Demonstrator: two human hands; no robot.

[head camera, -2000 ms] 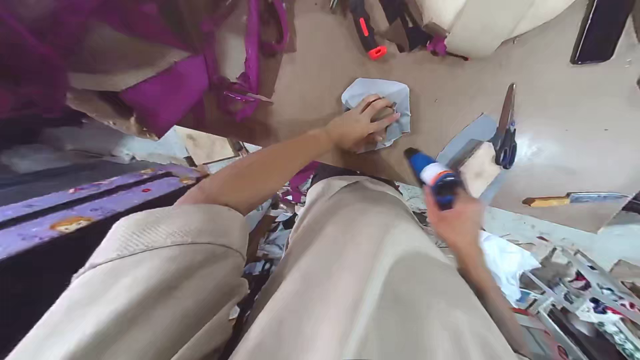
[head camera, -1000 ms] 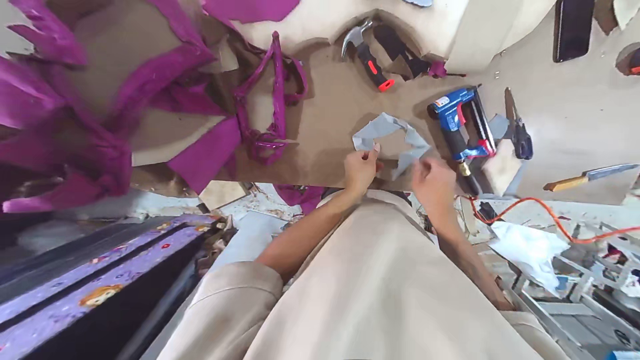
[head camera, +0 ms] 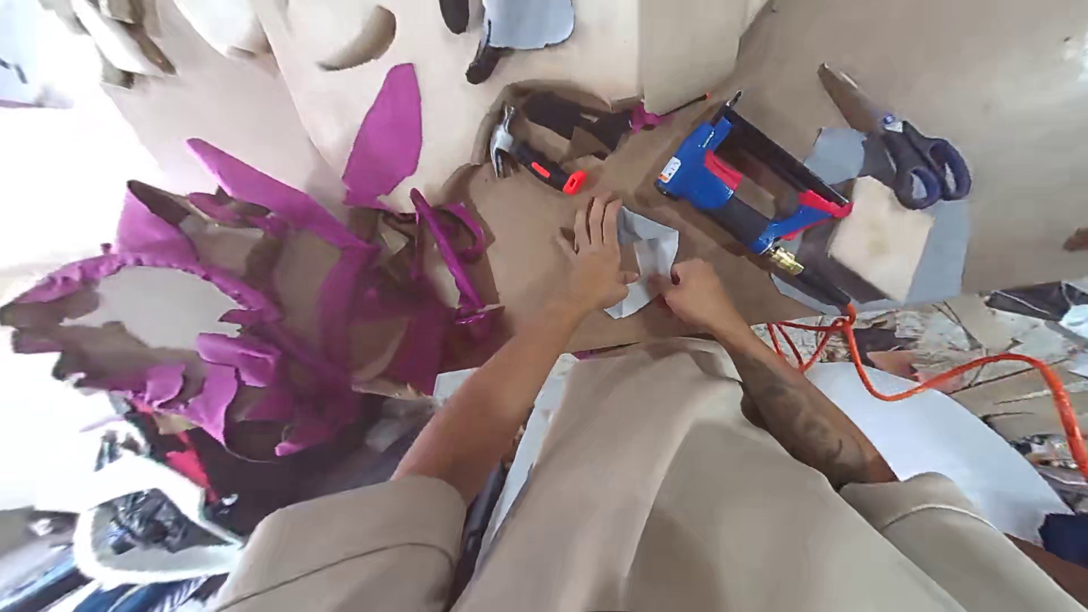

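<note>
A small piece of grey fabric or leather (head camera: pixel 656 246) with folded edges lies on the brown work surface between my hands. My left hand (head camera: pixel 597 255) rests over its left side, palm down with the fingers stretched forward. At its lower right edge my right hand (head camera: pixel 695 293) pinches the material between thumb and fingers. Just to the right lies a blue and black pneumatic stapler (head camera: pixel 710 174) with a brass hose fitting. A claw hammer (head camera: pixel 535 161) with a black and red handle is beyond my left hand.
Purple material pieces (head camera: pixel 382 136) are heaped at the left. At the right, scissors (head camera: pixel 909 153) lie by a beige block (head camera: pixel 880 238) on grey sheet material (head camera: pixel 943 255). An orange air hose (head camera: pixel 960 367) runs along the near edge. Large beige sheets (head camera: pixel 476 42) cover the far side.
The stapler, in my right hand two seconds ago, lies on the table. My left hand has moved from the grey piece's near edge onto its left side. The view has shifted left.
</note>
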